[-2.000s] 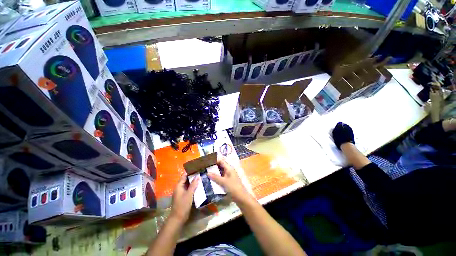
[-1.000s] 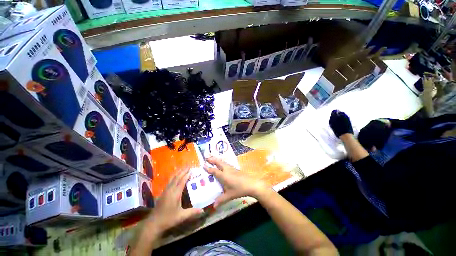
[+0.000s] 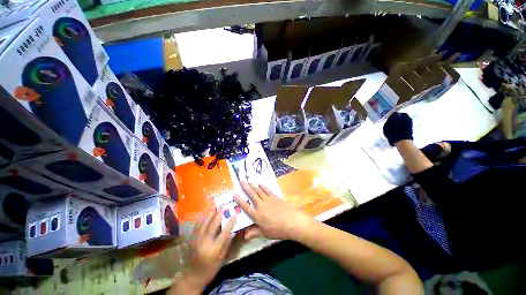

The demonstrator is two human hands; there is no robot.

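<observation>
A small white retail box (image 3: 231,210) with small coloured speaker pictures on top lies closed in front of me, over the orange sheet (image 3: 202,183). My right hand (image 3: 277,214) lies over its right part, fingers on the top and thumb at the near side. My left hand (image 3: 205,246) is at its left side, blurred, with fingers spread; I cannot tell if it grips the box. A printed leaflet (image 3: 254,164) lies just behind the box.
Stacked finished boxes (image 3: 75,109) rise at the left. A tangled black cable pile (image 3: 199,115) lies behind the work spot. Open boxes (image 3: 314,129) holding bagged speakers stand right of it. A coworker's black-gloved hand (image 3: 398,128) is over the bench at right. A green-topped shelf (image 3: 242,12) crosses above.
The box's brown flap stood up two seconds ago and is now closed. My right hand has come down onto the box. The coworker's gloved hand has moved slightly, and the view has shifted.
</observation>
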